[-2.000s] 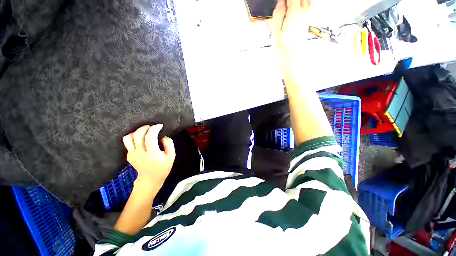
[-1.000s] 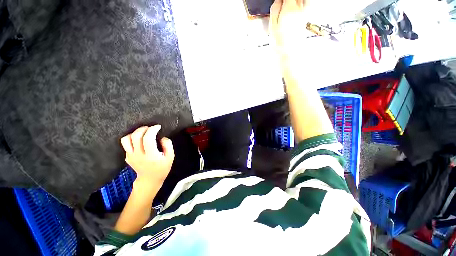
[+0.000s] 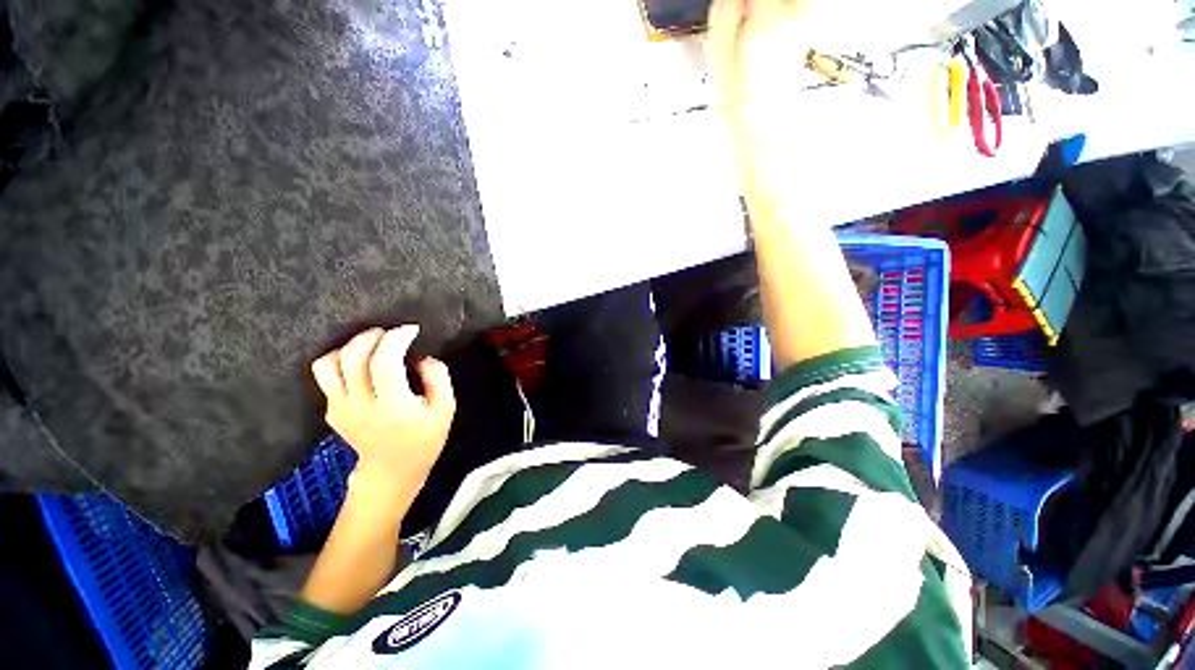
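A large dark grey-brown mottled fabric panel covers the left of the white table and hangs over its front edge. My left hand rests on the lower part of the panel, fingers curled; whether it pinches the cloth cannot be told. My right arm reaches forward over the table. My right hand is at the top edge of the picture, overexposed and partly cut off, beside a black phone; what its fingers do is not visible.
Small orange-handled snips, yellow handle loops and red scissors loops lie at the table's right. Below are blue baskets, a red crate and dark cloth. Another blue basket is lower left.
The view has shifted slightly, and the table things sit a little higher in the picture. Both hands keep nearly the same places.
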